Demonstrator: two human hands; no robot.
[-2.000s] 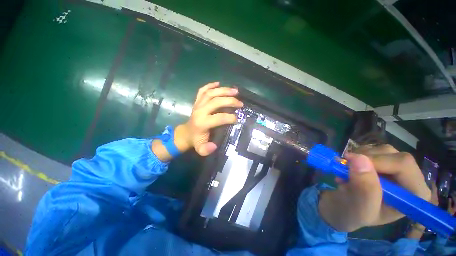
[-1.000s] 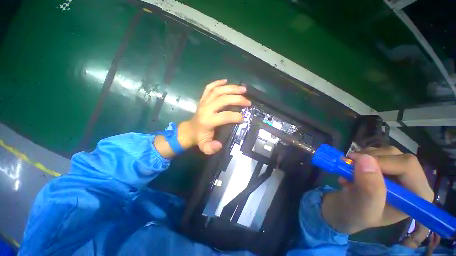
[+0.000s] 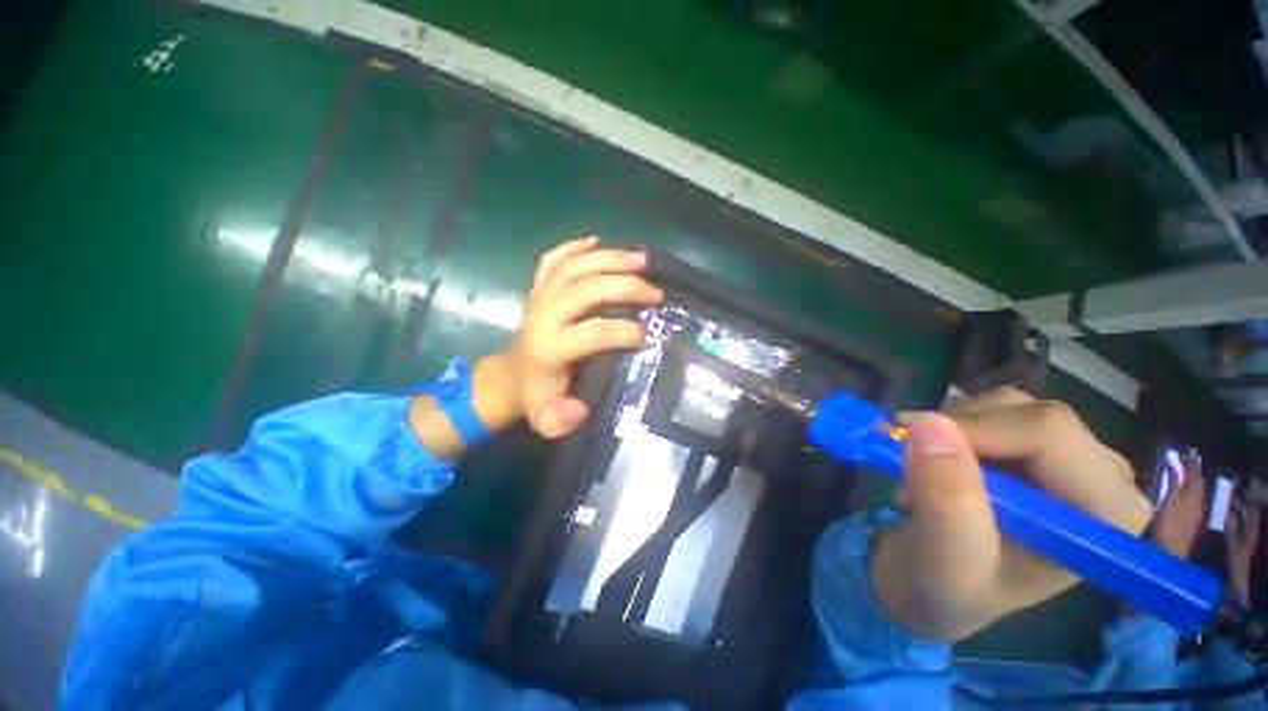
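An opened flat device (image 3: 668, 521) with silvery areas and dark crossing strips lies in a black tray (image 3: 522, 611). The circuit board (image 3: 716, 340) with a teal spot is at its far end. My left hand (image 3: 577, 333) rests at the tray's far left corner, fingers spread over the rim, with a blue band on the wrist. My right hand (image 3: 994, 507) grips the blue handle of a soldering iron (image 3: 1085, 542). Its thin shaft points left over the board end; whether the tip touches is too blurred to tell.
The tray lies on a shiny green mat (image 3: 167, 208). A white frame edge (image 3: 556, 97) runs across behind it. A dark block (image 3: 994, 347) stands beyond my right hand. Another person's hands (image 3: 1182, 507) show at the far right. A dark cord is at the lower right.
The view has shifted slightly. The iron and my right hand sit a little further left relative to the device than before. My left hand keeps its place at the tray corner.
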